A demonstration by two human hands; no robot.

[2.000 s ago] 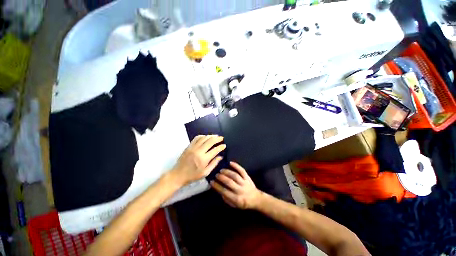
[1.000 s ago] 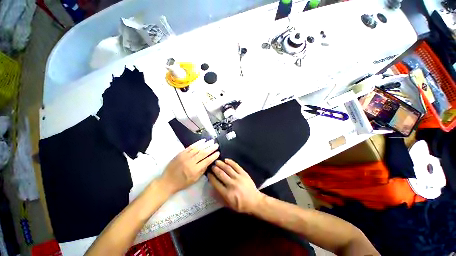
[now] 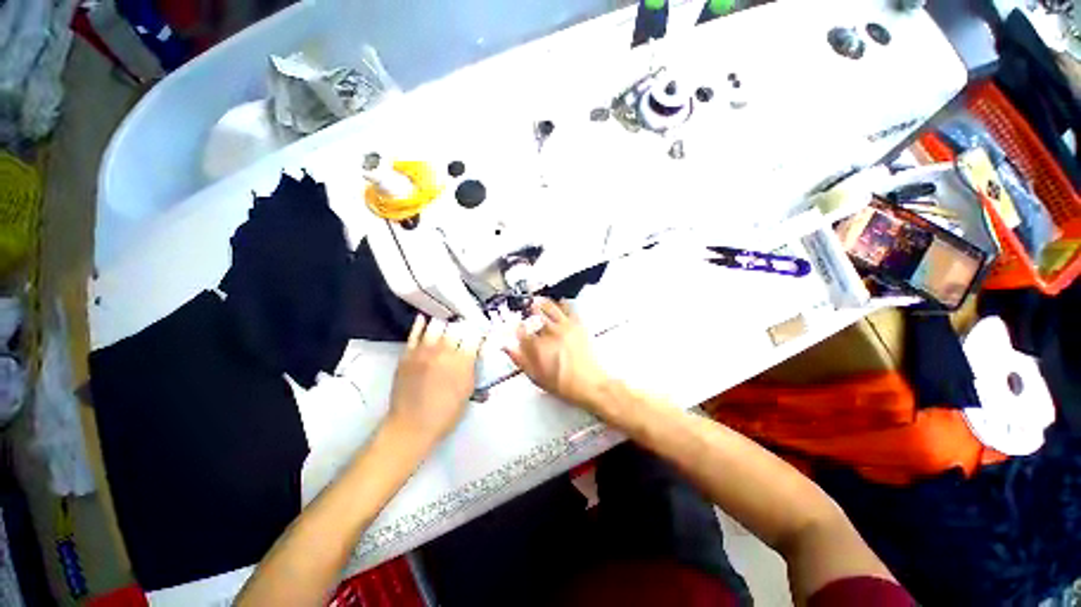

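Observation:
The white sewing machine head [image 3: 771,131] lies across the table. Its presser foot and needle area [image 3: 510,296] is between my hands. A dark fabric piece [image 3: 581,282] shows behind my right fingertips; more dark cloth [image 3: 382,302] shows left of the needle end, and whether they are one piece is hidden. My left hand [image 3: 436,374] lies on the table just left of the foot, fingertips forward. My right hand [image 3: 555,350] has its fingertips close beside the foot. Whether either hand grips cloth is unclear. A jagged dark piece [image 3: 290,279] overlaps a larger dark panel [image 3: 196,445] at left.
Purple thread snips [image 3: 759,261] lie right of the foot, beside an open tray [image 3: 836,270] holding a lit smartphone [image 3: 907,251]. An orange basket [image 3: 1034,154] is beyond. Orange cloth [image 3: 830,421] and a white roll [image 3: 1008,385] are at lower right. A blue-grey trough [image 3: 166,136] is behind.
The dark panel that lay right of and in front of the foot has moved back, mostly behind the machine head, baring the table. Both hands have moved forward to the foot and slightly apart.

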